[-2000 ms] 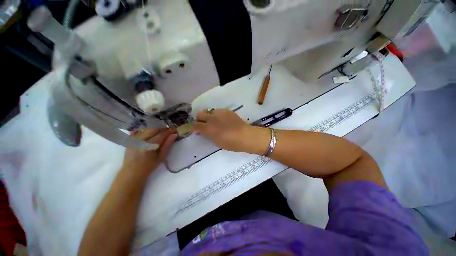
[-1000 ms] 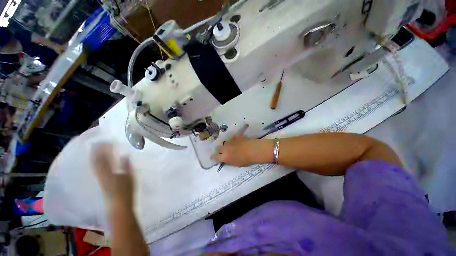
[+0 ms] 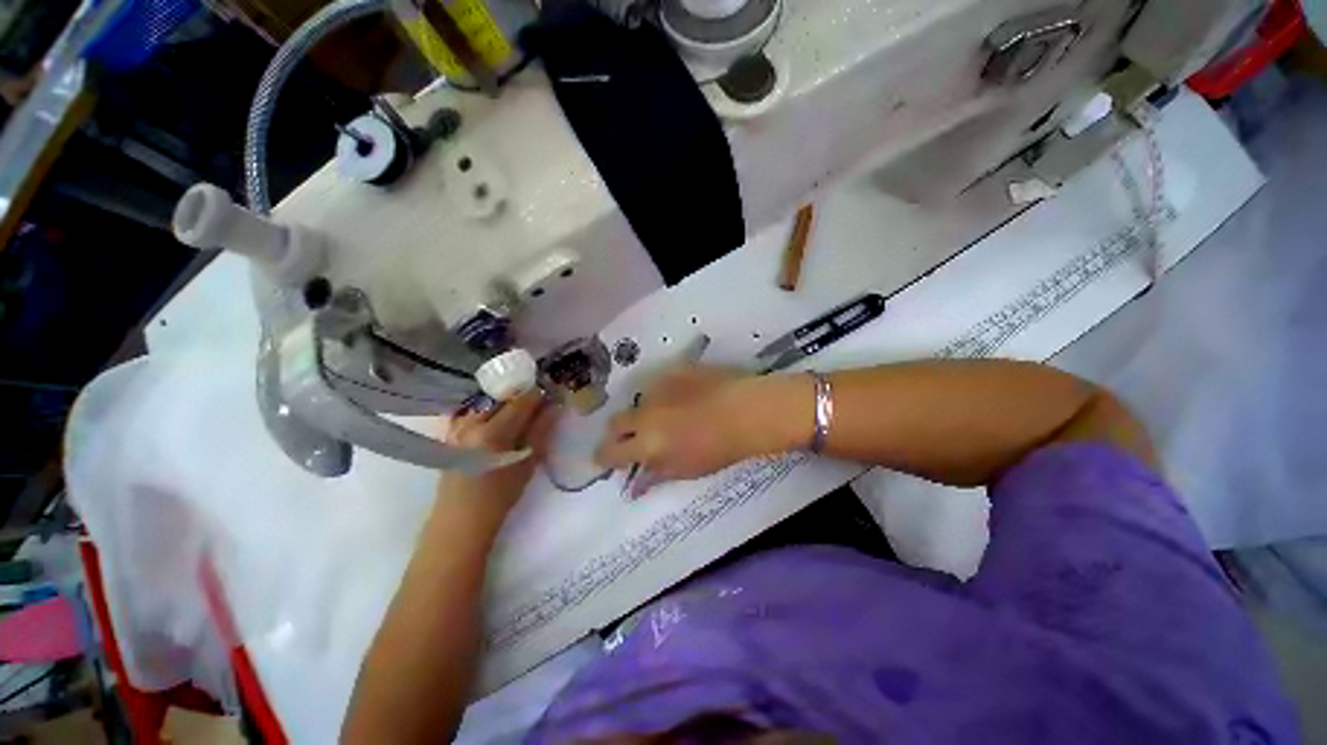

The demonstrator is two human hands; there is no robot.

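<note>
Sheer white fabric [image 3: 160, 502] spreads over the left of the table and hangs over its left edge. My left hand [image 3: 492, 444] is beside the needle area, left of the presser foot, partly behind the lamp arm; whether its fingers grip fabric is unclear. The small tan block [image 3: 588, 399] shows at the needle. My right hand [image 3: 687, 425], slightly blurred, is just right of it, closed around slim grey tweezers [image 3: 700, 348]; one end sticks out behind the hand and a thin tip in front. Any fabric under the foot is hard to make out.
The sewing machine head [image 3: 480, 204] stands across the back, its grey lamp [image 3: 312, 437] hanging left of the needle. Black snips [image 3: 825, 329] and a wooden awl handle [image 3: 796, 248] lie right. A printed ruler [image 3: 1019, 310] runs along the front. Red basket edges [image 3: 248, 677] show lower left.
My left hand has come back from the open fabric at the left to the needle area. My right hand stays right of the needle with the tweezers. The camera view has shifted closer to the machine.
</note>
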